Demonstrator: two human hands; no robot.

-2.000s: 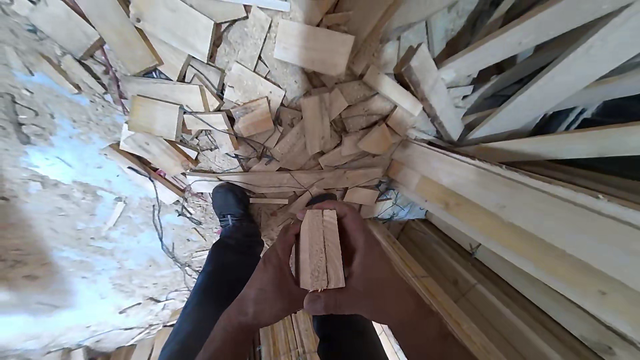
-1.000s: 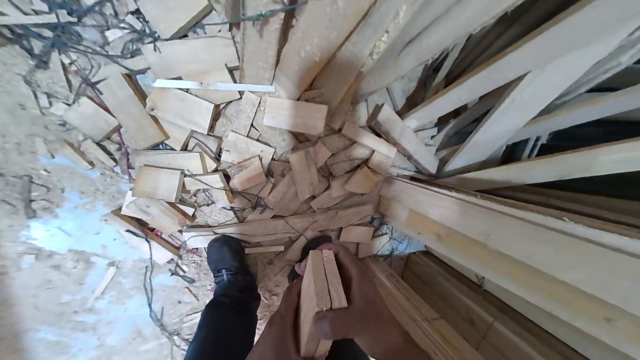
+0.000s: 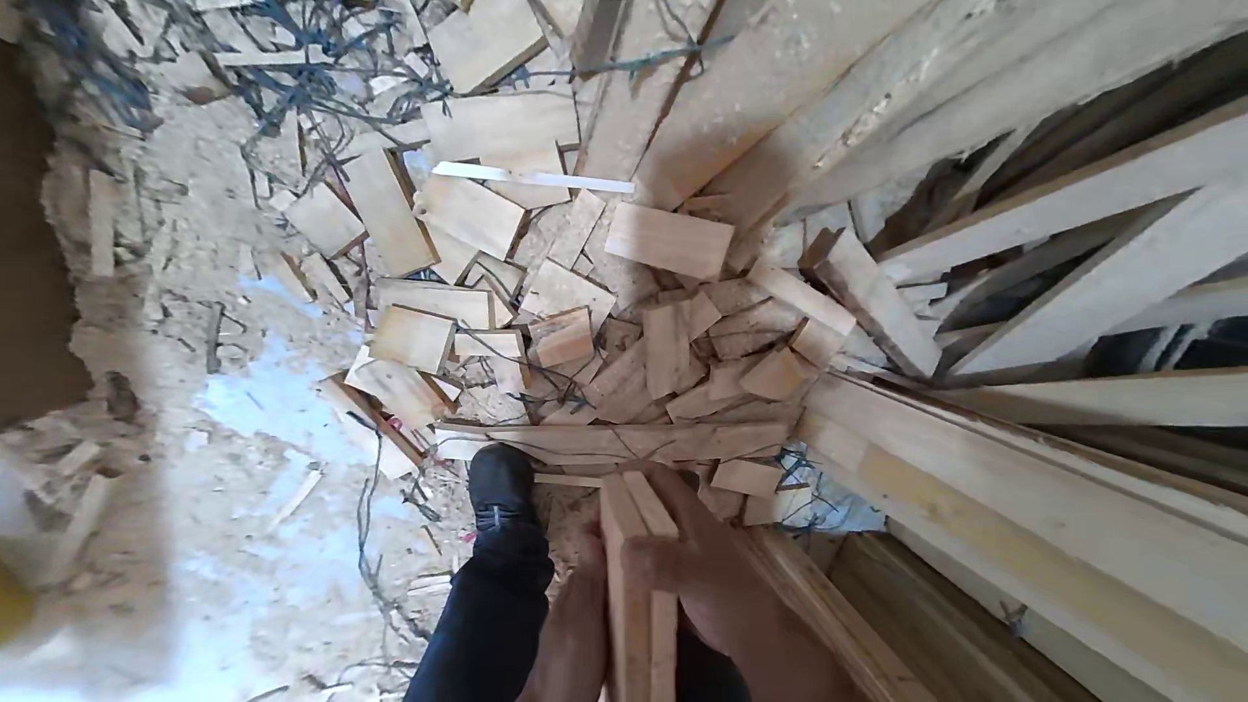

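Note:
Two short wooden boards [image 3: 634, 595], pressed face to face with a seam between them, are held upright in front of my body near the bottom centre. My left hand [image 3: 577, 619] lies along their left side, its fingers mostly hidden. My right hand [image 3: 687, 565] grips them from the right, thumb across the front and fingers around the upper end. Beyond the hands, a heap of wood offcuts [image 3: 668, 346] covers the ground, with a longer wooden board [image 3: 624, 442] lying crosswise in front of my shoe.
My black shoe [image 3: 502, 487] stands on the dusty floor. Long stacked planks [image 3: 1033, 487] run along the right, with slanted boards [image 3: 1082, 195] above them. Tangled straps [image 3: 283, 68] lie at the upper left. A thin white strip [image 3: 531, 177] rests on the offcuts.
The two boards have tilted from a flatter hold to a more upright one, and my left hand has slid lower along their side. The view has shifted somewhat.

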